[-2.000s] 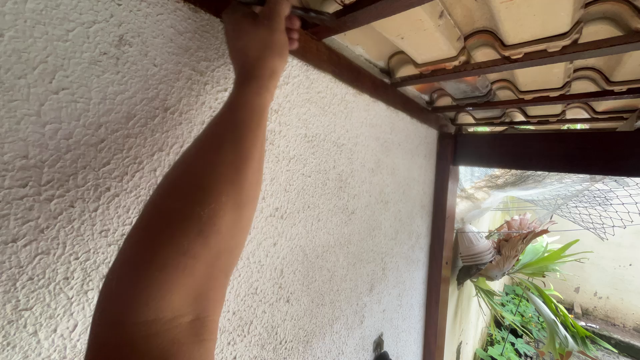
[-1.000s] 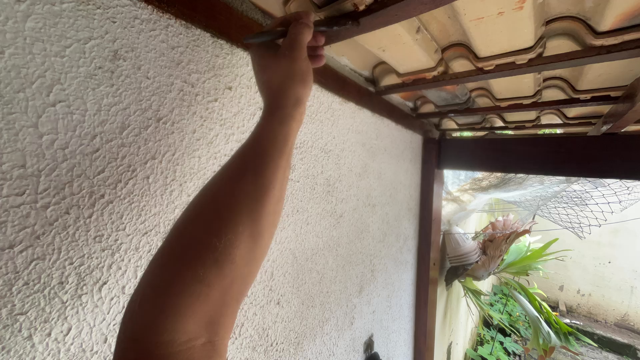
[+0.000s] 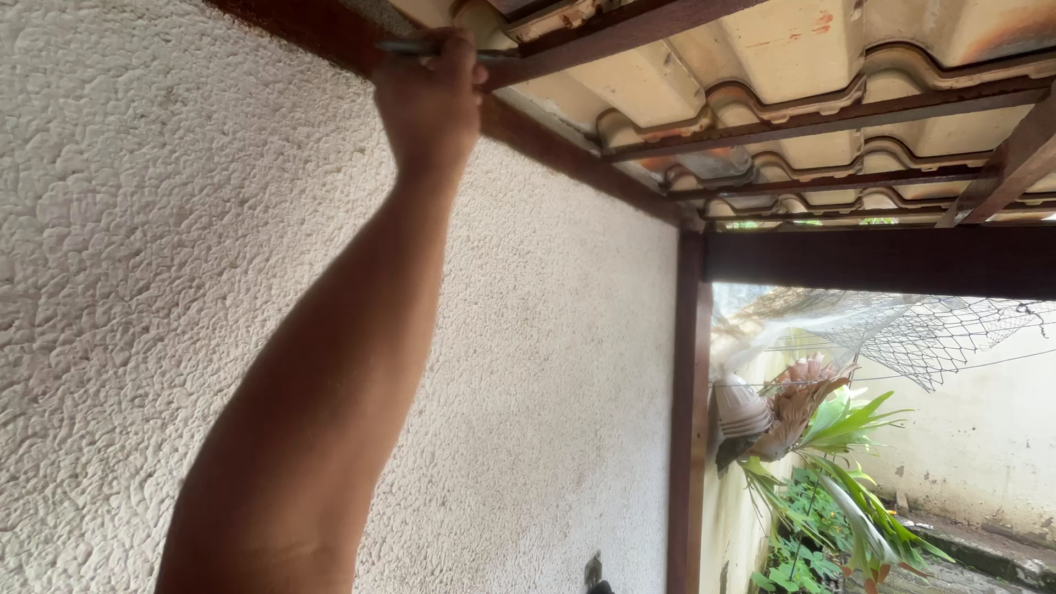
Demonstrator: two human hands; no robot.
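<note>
My left hand (image 3: 433, 70) is raised at the upper left, at the dark wooden beam (image 3: 544, 144) along the top of the wall. Its fingers are closed around a thin, dark tool (image 3: 404, 48), which lies roughly level and pokes out on both sides of the fist. The hand is blurred, and what kind of tool it is cannot be told. My forearm rises from the bottom left in front of the white textured wall (image 3: 528, 346). A wooden batten (image 3: 627, 37) runs up to the right from beside the hand. My right hand is out of view.
Clay roof tiles (image 3: 767, 58) rest on battens overhead. A dark crossbeam (image 3: 874, 260) meets an upright post (image 3: 689, 396) at the wall's end. Beyond are netting (image 3: 932, 334), a hanging plant (image 3: 850, 429) and an outer wall (image 3: 990, 429). A small wall fitting (image 3: 592, 569) shows at the bottom.
My left hand has shifted a little along the beam, first toward the far corner, then slightly back, with the tool still in it. The view has shifted slightly.
</note>
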